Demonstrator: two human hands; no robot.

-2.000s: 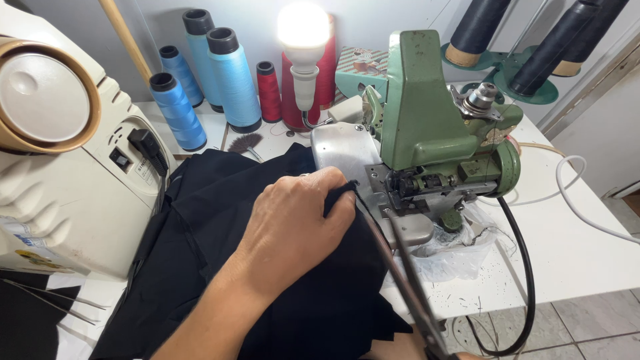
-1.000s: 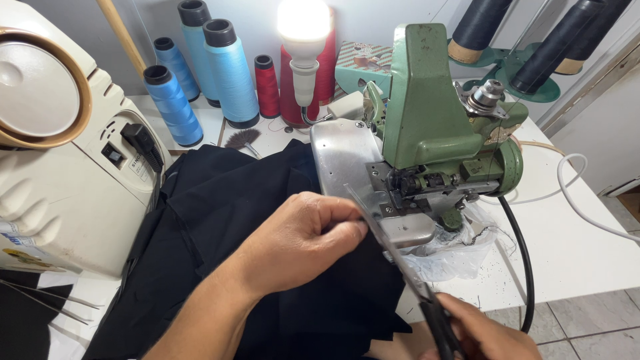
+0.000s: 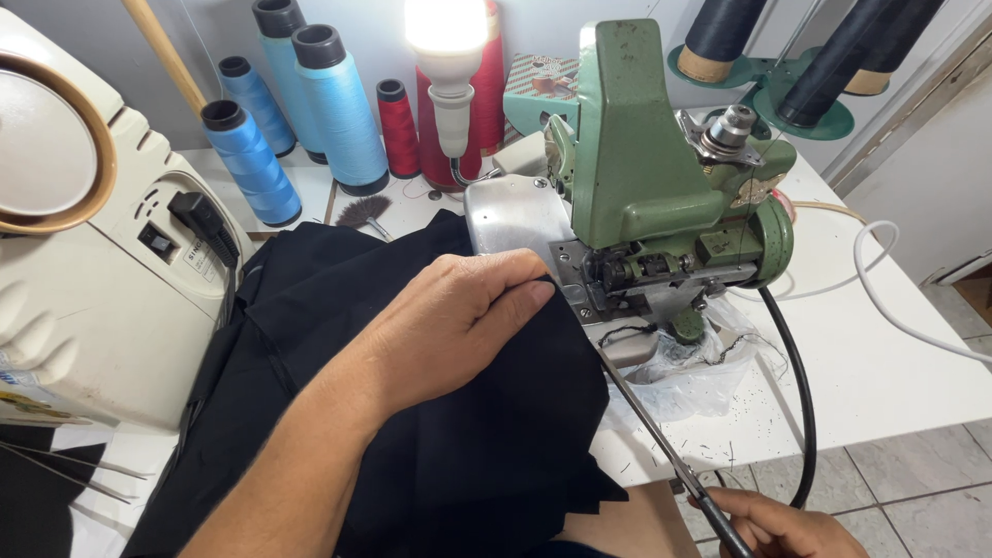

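Note:
My left hand [image 3: 453,329] pinches the edge of a black fabric piece [image 3: 496,434] between thumb and fingers, just left of the needle area of a green overlock sewing machine [image 3: 632,155]. The fabric spreads under my forearm and hangs over the table's front edge. At the lower right, my right hand [image 3: 775,527] holds a pair of scissors [image 3: 659,434] by the dark handles. Their long blades point up and left, with the tips by the fabric's right edge near the machine's metal plate. Whether the blades are parted is not clear.
Blue thread cones [image 3: 341,116], a red spool [image 3: 399,128] and a lit bulb [image 3: 448,46] stand behind. A cream sewing machine [image 3: 85,310] is at the left, with tweezers [image 3: 70,469] below. A plastic bag [image 3: 697,387], thread scraps and a black cable [image 3: 790,372] lie near the green machine.
My left hand has moved up towards the machine since one second ago and now has the fabric edge raised. The scissors and right hand have moved down and to the right.

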